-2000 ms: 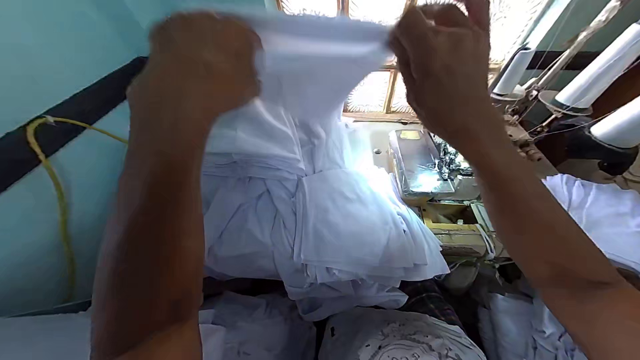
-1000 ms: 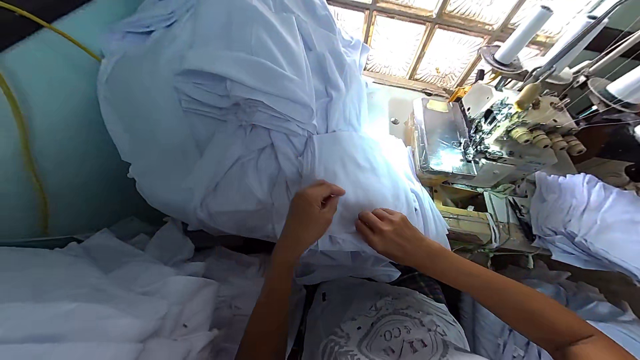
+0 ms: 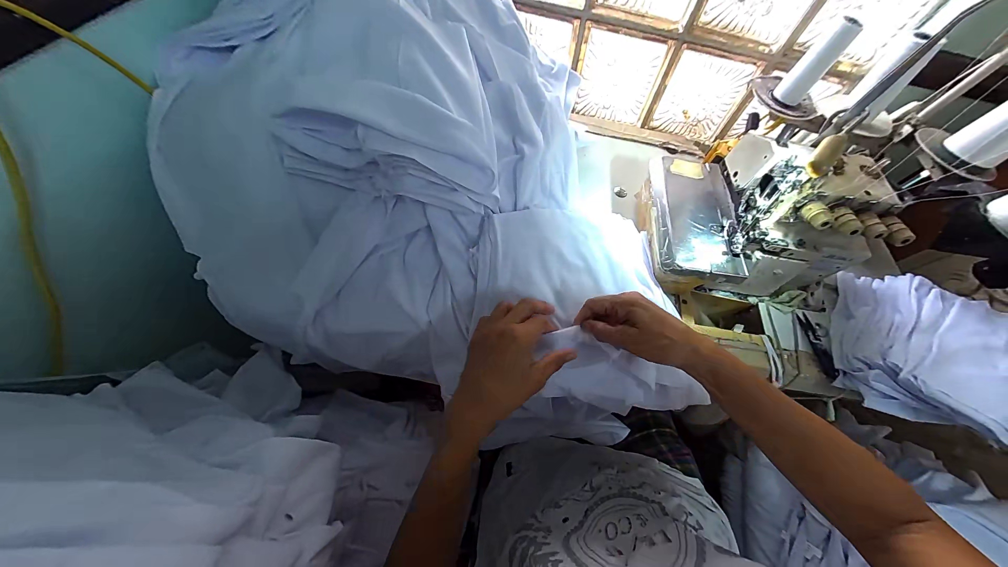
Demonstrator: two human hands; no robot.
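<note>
A flat white fabric piece lies over the lower right part of a large heap of white cloth. My right hand pinches the near edge of this piece between thumb and fingers, lifting a small fold. Just left of it, my left hand rests on the cloth with its thumb apart from the fingers; its fingertips touch the fabric beside the fold, and whether they grip it cannot be told.
An overlock sewing machine with thread cones stands at the right by a window. More white cloth is stacked at the right and lower left. A yellow cable hangs on the left wall.
Two seconds ago both hands held white fabric raised high; they came down onto the cloth by one second ago. Now my right hand has lifted a fold of the edge. The view has shifted.
</note>
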